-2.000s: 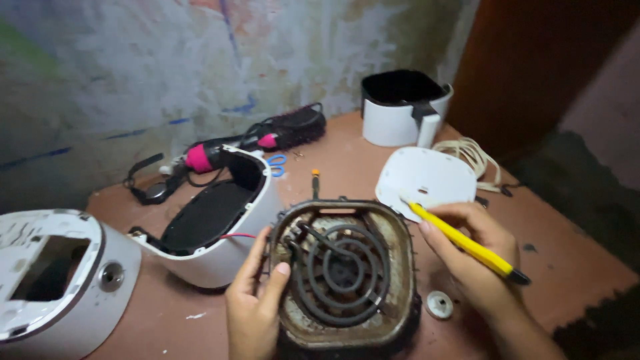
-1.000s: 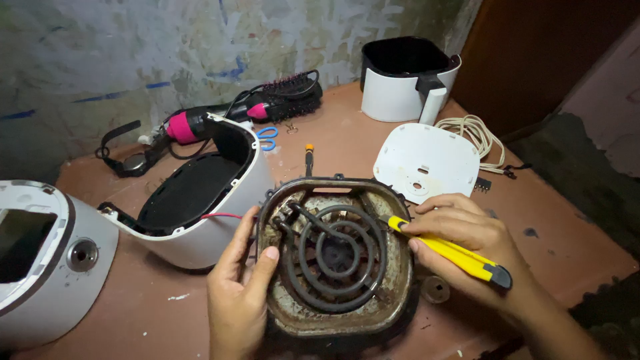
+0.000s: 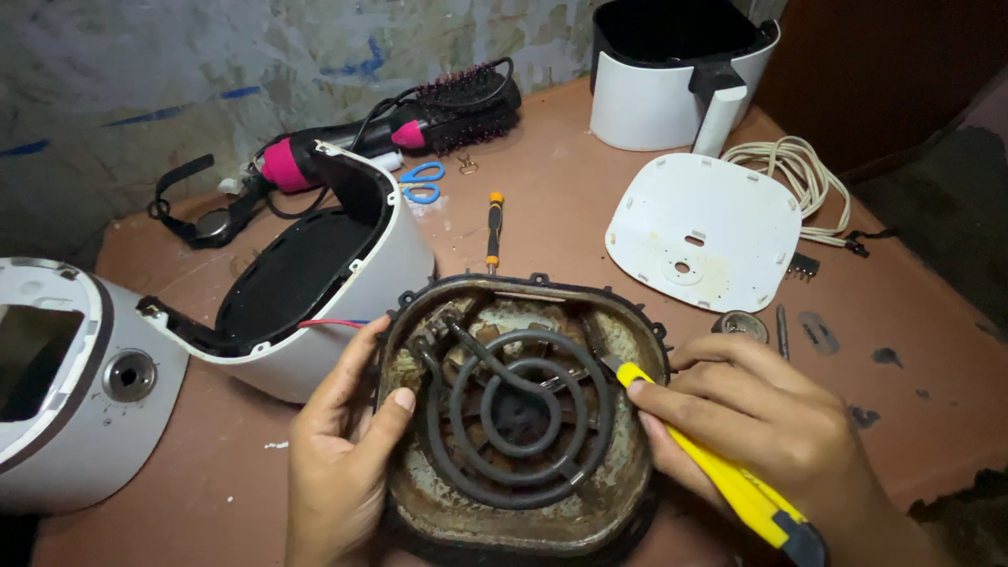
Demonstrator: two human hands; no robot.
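My left hand [image 3: 346, 457] grips the left rim of a dirty metal air fryer heater housing [image 3: 504, 535], its thumb over the edge. Inside the housing lies a dark spiral heating element [image 3: 524, 402]. A yellow utility knife [image 3: 724, 472] is in my right hand [image 3: 764, 425], its short blade tip against the stained inner wall at the upper right, beside the outer coil. Red and blue wires [image 3: 331, 323] show behind my left fingers. Beyond the housing a small screwdriver [image 3: 494, 228] with orange ends lies on the table.
White housing shells [image 3: 409, 260] [image 3: 150, 441] stand at left. Behind are a hot-air brush [image 3: 378, 134], a wristwatch [image 3: 211, 224] and blue scissors [image 3: 423, 183]. At right are a white basket with handle [image 3: 646, 110], a white plate [image 3: 709, 228], a coiled cord [image 3: 819, 189], a round knob [image 3: 740, 324] and a razor blade [image 3: 819, 332].
My right hand has brought the knife from above the housing's right edge down to its inner wall. My left hand still holds the housing. The view has moved closer.
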